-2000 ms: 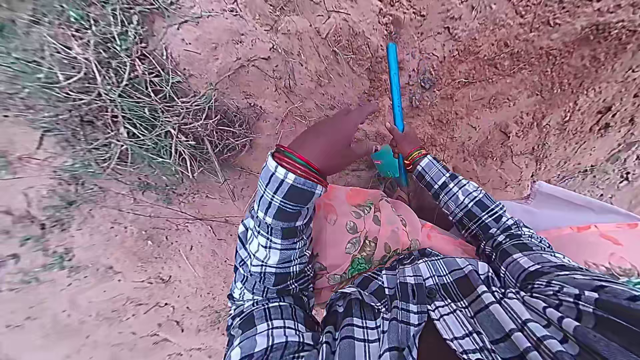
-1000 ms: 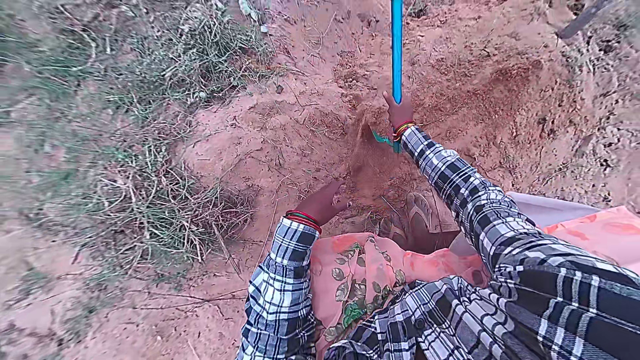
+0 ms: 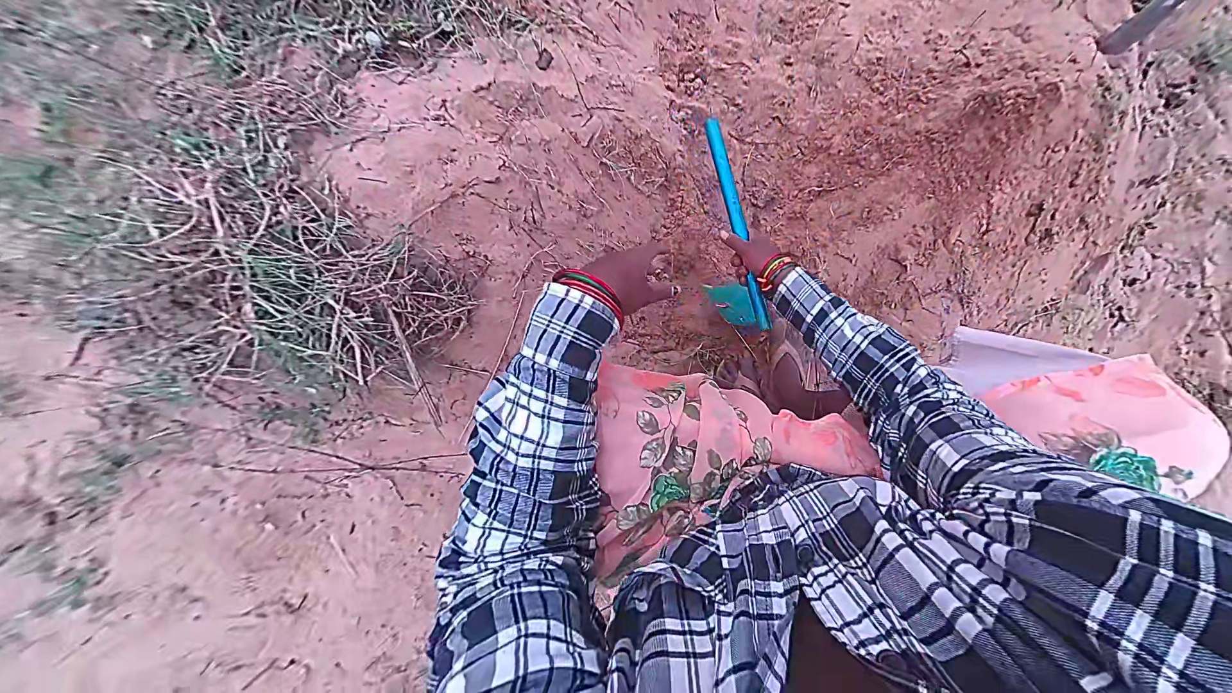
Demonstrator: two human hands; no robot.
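My right hand is closed around the blue handle of a hoe-like digging tool. The handle points away from me over the reddish soil, and its teal blade is at the near end, just above or on the ground by my feet. To the left, my left hand hangs over the soil with fingers apart and curled, holding nothing that I can see. A gap separates it from the blade. Bracelets circle both wrists.
A heap of dry grass and twigs lies at the left. My sandalled foot shows beneath the tool, near my floral peach garment. Dug, uneven soil spreads ahead and right. A dark bar-like object is at the top right.
Since a second ago, the tool and my right hand have come back toward my feet. My left hand, lower then, has moved up and forward, with its fingers spread toward the blade.
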